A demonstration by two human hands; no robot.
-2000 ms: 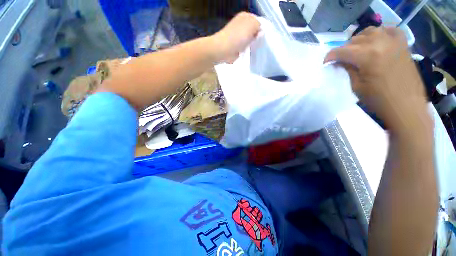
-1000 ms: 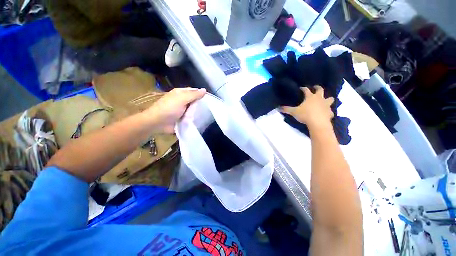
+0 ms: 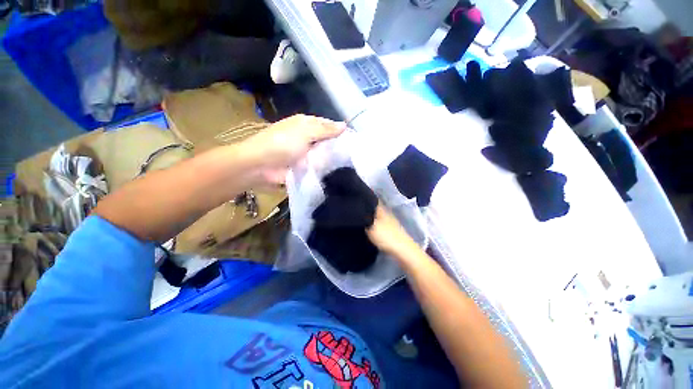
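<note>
The white plastic sack (image 3: 357, 283) hangs open at the table's front edge. My left hand (image 3: 292, 144) grips its rim at the upper left. My right hand (image 3: 387, 232) is inside the sack's mouth against a clump of black pieces (image 3: 346, 220); its fingers are mostly hidden by the cloth. One black piece (image 3: 417, 175) lies alone on the white table (image 3: 471, 205) beside the sack. A heap of black pieces (image 3: 517, 106) lies further back on the table.
A phone (image 3: 338, 24) lies at the table's far end. A tied bundle of tan cut pieces (image 3: 213, 114) is left of the sack, over a blue crate (image 3: 220, 291). The white sewing machine (image 3: 669, 319) is at the right, with small tools (image 3: 616, 361) beside it.
My right hand has moved from the table heap into the sack, with black pieces at it. The heap is smaller and one piece lies apart near the sack.
</note>
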